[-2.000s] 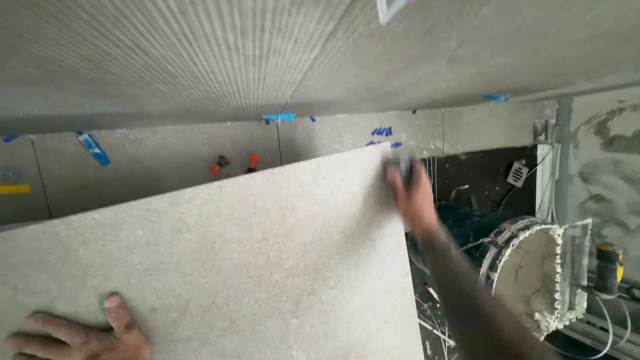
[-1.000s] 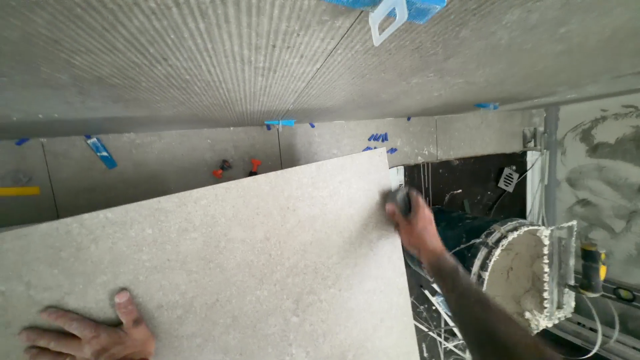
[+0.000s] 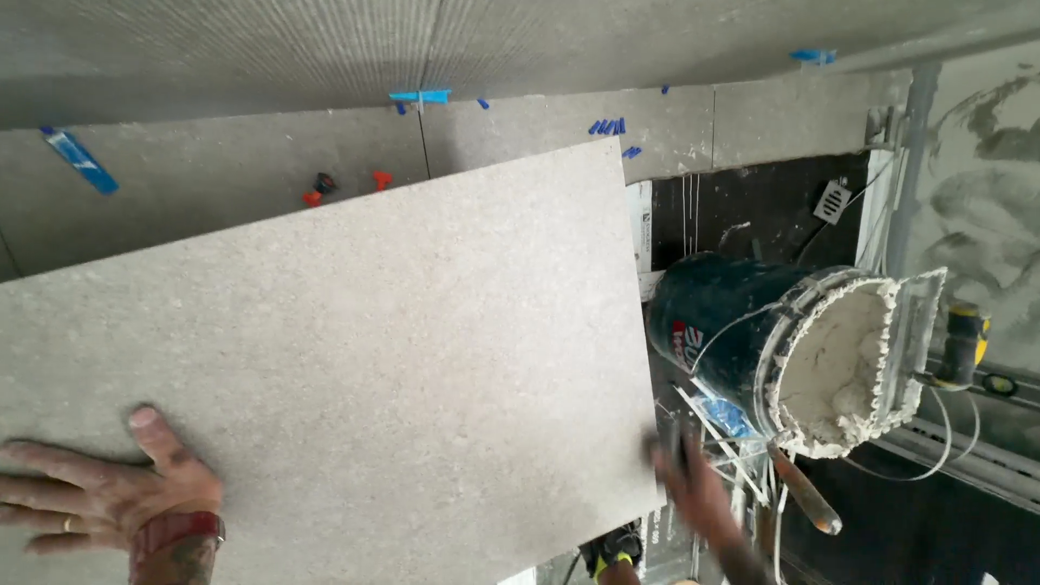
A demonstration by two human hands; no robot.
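Observation:
A large light grey tile [image 3: 390, 341] fills the middle and left of the view. My left hand [image 3: 122, 496] lies on its face at the lower left, fingers spread, with a ring and a red wristband. At the tile's right edge, near the lower corner, my right hand [image 3: 691, 479] is blurred by motion and grips a small dark block, whose kind I cannot tell. To the right of the tile, a dark green bucket [image 3: 715, 317] holds pale mortar [image 3: 837, 357], with a notched trowel [image 3: 914, 325] against its rim.
Blue wedges [image 3: 608, 127], a blue strip [image 3: 81, 160] and red clips [image 3: 382, 180] lie beyond the tile. Below the bucket is a tool with a worn handle [image 3: 808, 491]. A person's gloved hand [image 3: 613, 548] shows under the tile's lower edge. A drain grate [image 3: 832, 201] lies at the right.
My right hand has moved down along the tile's right edge, from near the upper corner to near the lower one, with the dark block. My left hand stays on the tile.

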